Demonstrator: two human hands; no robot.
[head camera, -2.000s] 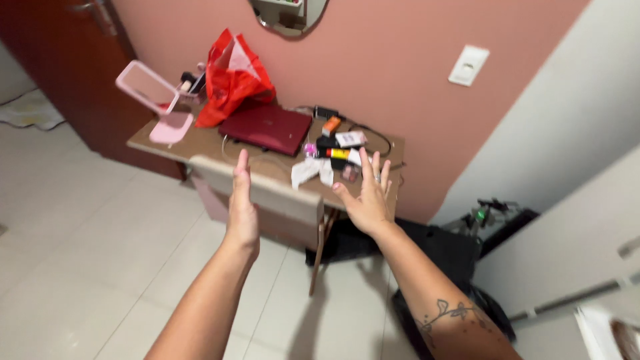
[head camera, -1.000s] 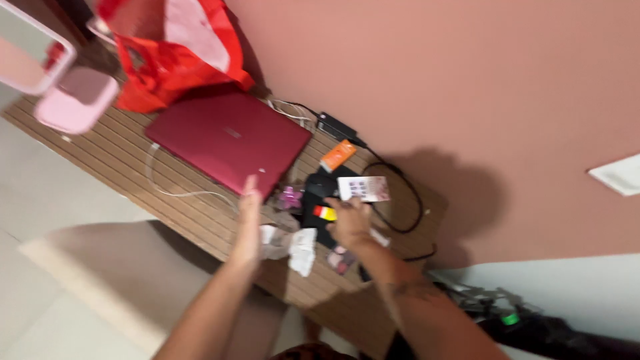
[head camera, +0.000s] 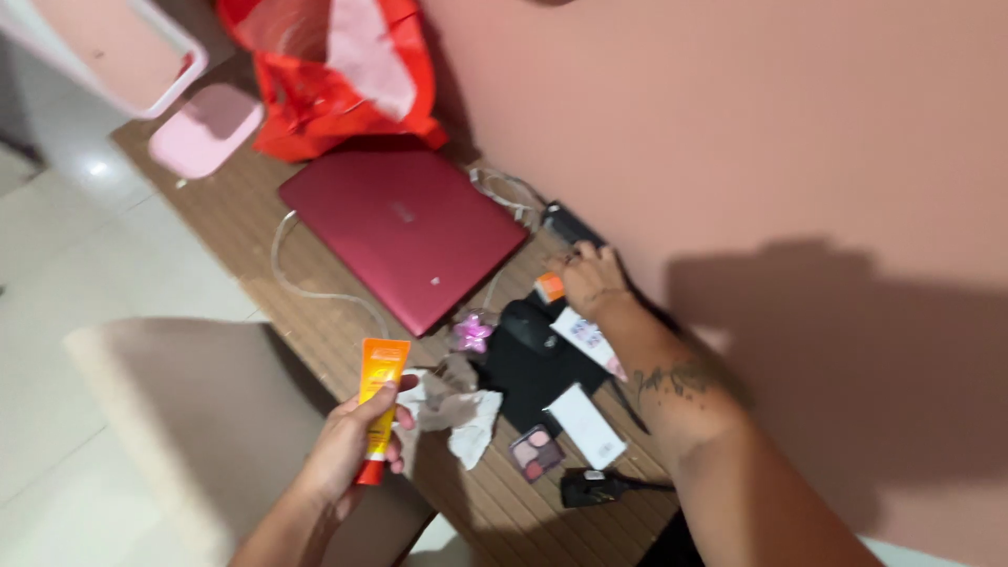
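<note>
My left hand (head camera: 346, 441) holds a yellow and orange squeeze tube (head camera: 383, 394) with a red cap, above the desk's front edge. At the back of the desk, my right hand (head camera: 587, 276) reaches over a small orange and white box (head camera: 550, 287), its fingers near a black power adapter (head camera: 571, 224); whether they grip the box is unclear. Below it are a black computer mouse (head camera: 529, 327) on a black mat (head camera: 512, 378), a printed white card (head camera: 581, 335), a white box (head camera: 587, 427), a makeup palette (head camera: 536, 453), crumpled white tissue (head camera: 475, 429) and a pink star-shaped item (head camera: 472, 332).
A closed red laptop (head camera: 402, 228) lies on the wooden desk (head camera: 504, 504), beside a red bag (head camera: 339, 87) and a pink-framed mirror (head camera: 206, 130). A black plug (head camera: 591, 487) lies at the near end. A beige chair (head camera: 181, 425) stands against the front edge.
My left hand now holds the yellow and orange tube, which lay among the desk items earlier. My right hand has moved toward the wall, to the orange box. The view is closer to the desk.
</note>
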